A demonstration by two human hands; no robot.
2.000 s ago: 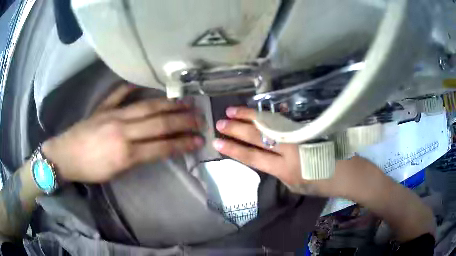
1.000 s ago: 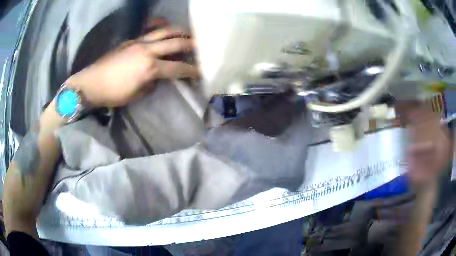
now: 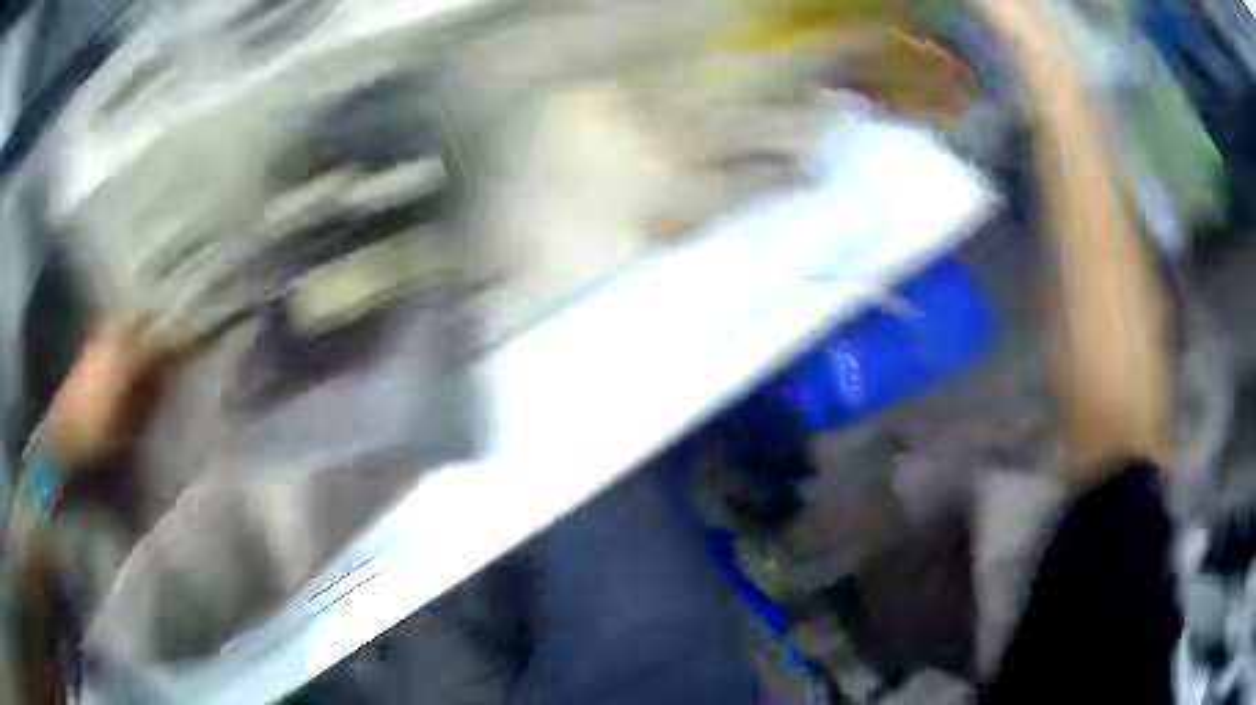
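Note:
The whole view is strongly blurred. The taupe garment piece (image 3: 207, 551) lies bunched on the left part of the white table (image 3: 606, 400), partly under the cream sewing machine (image 3: 585, 165). My left hand (image 3: 103, 393) is at the far left beside the cloth, small and smeared, with the turquoise watch below it; whether it grips the cloth cannot be told. My right forearm reaches up along the right side, and its hand is cut off by the top edge. The needle area cannot be made out.
A blue bundle or bin (image 3: 895, 344) is beside the table's front edge at the right. Crumpled taupe-brown cloth (image 3: 909, 551) lies below it, near my black right sleeve. A blurred yellow-orange thing (image 3: 909, 62) is at the table's far right end.
The view has swung right and tilted. My right hand has left the cloth, and the arm has moved up and out to the right. My left hand appears farther left.

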